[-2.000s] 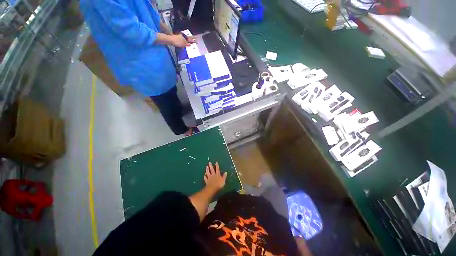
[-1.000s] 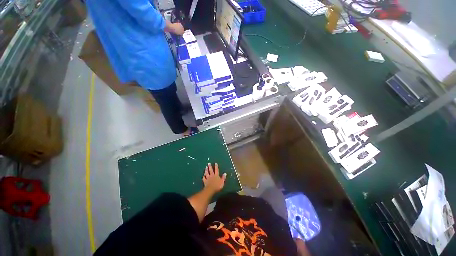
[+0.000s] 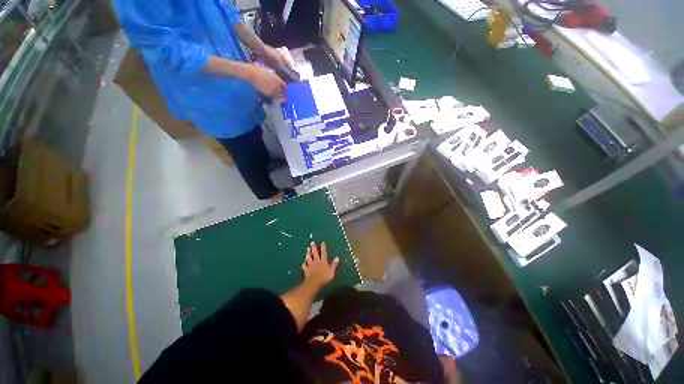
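Observation:
My left hand (image 3: pixel 320 265) lies palm down on the green top of a small work table (image 3: pixel 240 262), near its right edge. Its fingers are spread and it holds nothing. A few small light scraps lie on the green top. A bit of bare skin from my right arm shows at the bottom edge, beside my dark shirt with orange print. The right hand itself cannot be seen.
A person in blue (image 3: pixel 195 75) handles blue-and-white boxes (image 3: pixel 304 105) at a table ahead, by a monitor (image 3: pixel 342 37). White printed pieces (image 3: pixel 499 157) lie on the long green bench. A pale blue stool (image 3: pixel 451 322) is at right; a carton (image 3: pixel 45 191) and red stool (image 3: pixel 34 295) at left.
The person in blue has leaned over the table, with both hands now at the boxes. My left hand stays on the green top.

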